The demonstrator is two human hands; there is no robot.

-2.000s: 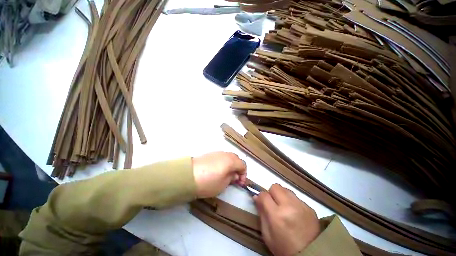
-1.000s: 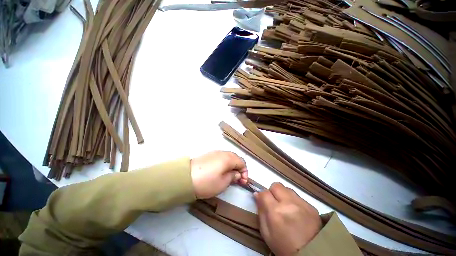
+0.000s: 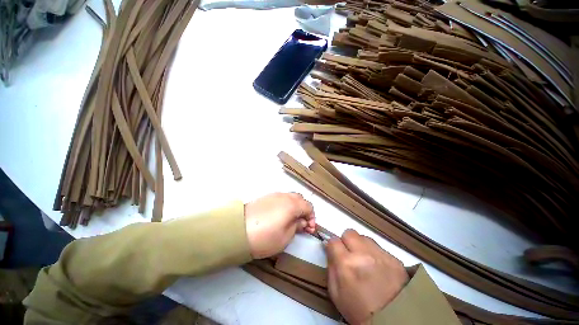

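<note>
My left hand (image 3: 279,223) and my right hand (image 3: 363,273) are close together above the front of the white table. A brown strap (image 3: 322,230) runs between them; the left fingertips pinch its end. My right fingers are closed on a small, dark and silvery pointed tool (image 3: 319,237), mostly hidden in the hand. A few straps (image 3: 301,271) lie flat below the hands at the table edge, partly covered by the right hand.
A few long straps (image 3: 381,222) curve beyond my right hand. A large strap pile (image 3: 438,120) lies at right. A loose strap bundle (image 3: 117,114) lies at upper left. A black smartphone (image 3: 290,66) lies between them, beside a pale crumpled piece (image 3: 313,19). The white table's (image 3: 216,127) edge curves at left.
The view has shifted slightly, so the phone and piles sit a little higher in the picture. Both hands stay nearly in place, with the right fingers slightly shifted around the tool.
</note>
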